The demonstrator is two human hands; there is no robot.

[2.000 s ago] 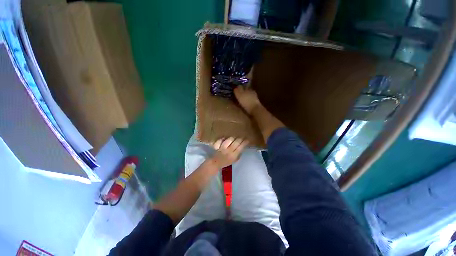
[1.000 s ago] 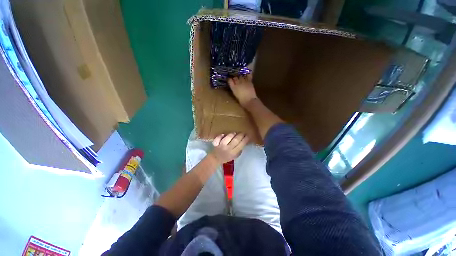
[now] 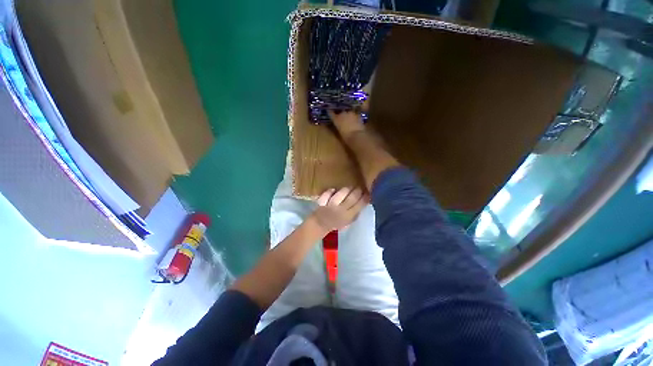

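A large open brown carton (image 3: 322,161) stands on the floor between and in front of my knees. Dark, shiny stacked parts (image 3: 340,61) stand in its upper left corner. My right hand (image 3: 349,123) reaches inside the carton, with its fingers at the near end of the stack. The fingertips are partly hidden against the dark parts, so the grip does not show clearly. My left hand (image 3: 342,207) holds the near rim of the carton, with its fingers bent over the edge.
Another brown carton (image 3: 157,93) stands on the left. White and grey sheets lie at the far left. A red fire extinguisher (image 3: 185,246) is at the lower left. A curved bench edge (image 3: 573,232) and a smaller box (image 3: 587,107) are on the right. A wrapped white bundle (image 3: 608,300) is at the lower right.
The carton sits slightly higher in the view and shows more of its inside. My right hand has stayed at the near end of the dark stack. My left hand has stayed on the rim.
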